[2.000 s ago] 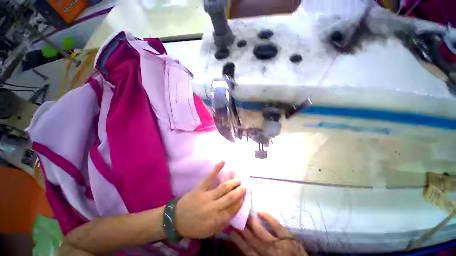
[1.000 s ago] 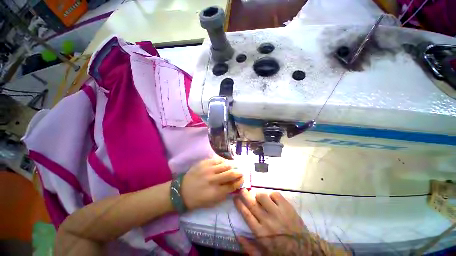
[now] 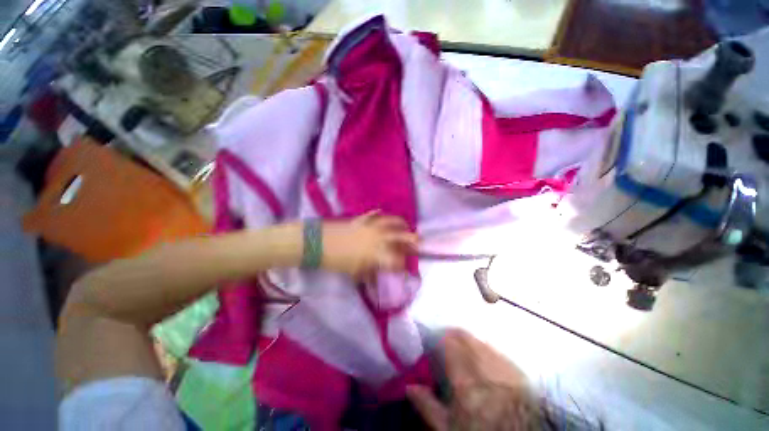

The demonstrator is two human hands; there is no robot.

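The pink and pale lilac garment (image 3: 371, 160) lies spread and bunched left of the sewing machine head (image 3: 666, 160), one part reaching toward it. My left hand (image 3: 375, 246), with a dark band at the wrist, lies on the garment's middle, fingers curled into bunched cloth. My right hand (image 3: 482, 383) is at the garment's lower right edge, blurred; whether it grips cloth is unclear. The presser foot area (image 3: 642, 296) is under the bright lamp, right of both hands, with no cloth visible beneath it.
An orange panel (image 3: 118, 206) stands at the left and green cloth (image 3: 223, 391) hangs below the garment. Another machine (image 3: 173, 84) is at the upper left. A dark seam line crosses the white table (image 3: 540, 358) toward the lower right.
The view has swung left, so the machine head now sits at the right. Both hands have left the needle area, and the garment's lower part is gathered nearer me.
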